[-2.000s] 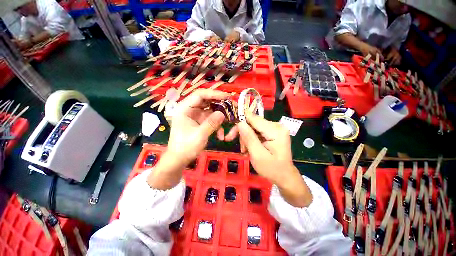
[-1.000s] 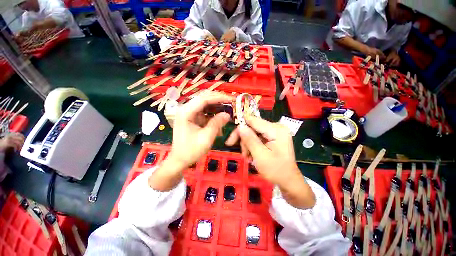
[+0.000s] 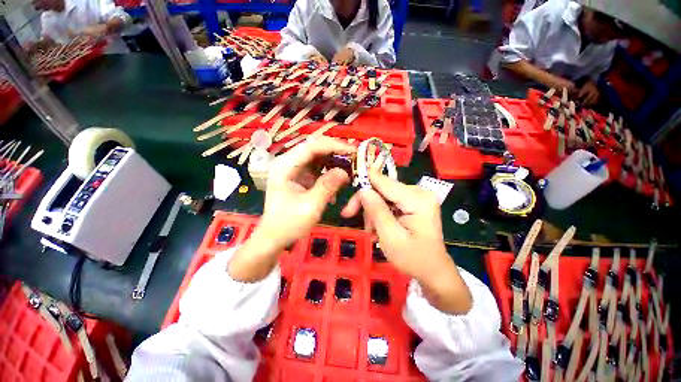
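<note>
My left hand (image 3: 302, 186) holds a small dark, glossy watch case (image 3: 341, 163) between thumb and fingers, above the far edge of the red compartment tray (image 3: 340, 339). My right hand (image 3: 399, 216) pinches a pale looped strip (image 3: 364, 166), curled into a ring just right of the case. The fingers hide part of both things, and I cannot tell if case and strip touch. Below my hands, the tray holds small black or shiny square cases in several pockets.
A tape dispenser (image 3: 104, 205) and a loose watch (image 3: 158, 245) lie left. Strapped watches heap on red trays ahead, right and lower left. A small bottle (image 3: 260, 166) stands beyond my left hand. A black multi-cell tray (image 3: 482, 123) and white bottle (image 3: 576, 179) are at right. People in white smocks sit opposite.
The ring-shaped strip tilted and narrowed, then turned wider again, between my fingers. My hands stay in nearly the same place. Another person's hand at the left edge has gone from view.
</note>
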